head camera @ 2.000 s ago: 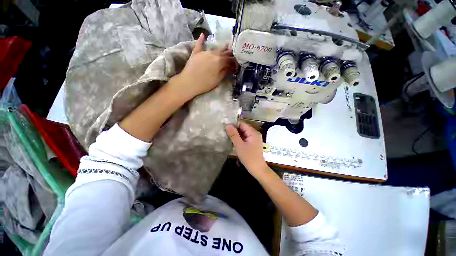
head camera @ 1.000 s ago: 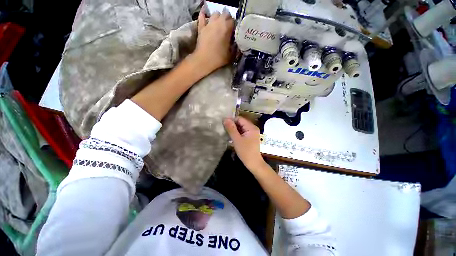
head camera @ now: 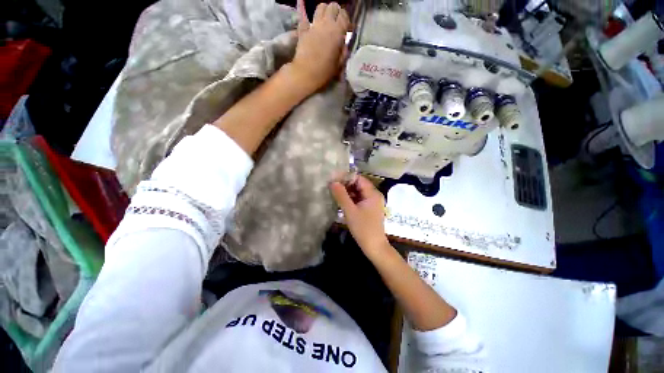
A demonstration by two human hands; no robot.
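A large mottled beige-grey garment piece (head camera: 295, 175) lies left of the white overlock machine (head camera: 422, 138) and hangs over the table's front edge. Its right edge runs along the machine's needle area. My left hand (head camera: 320, 45) lies on the cloth at the far end, beside the machine head, holding it; the fingertips are partly hidden. My right hand (head camera: 358, 200) pinches the cloth's right edge in front of the needle area, between thumb and fingers. The presser foot is not clearly visible.
Tension dials (head camera: 451, 100) are on the machine's front. A dark panel (head camera: 528, 177) is on the table at right. A white side table (head camera: 510, 313) is at lower right. A green basket (head camera: 80, 255) and red basket (head camera: 80, 182) stand left. Thread cones (head camera: 632, 42) are at far right.
My left hand has moved away from me along the machine's side, with its arm stretched further. The cloth has shifted forward and its lower corner is rounder. My right hand has stayed nearly in place.
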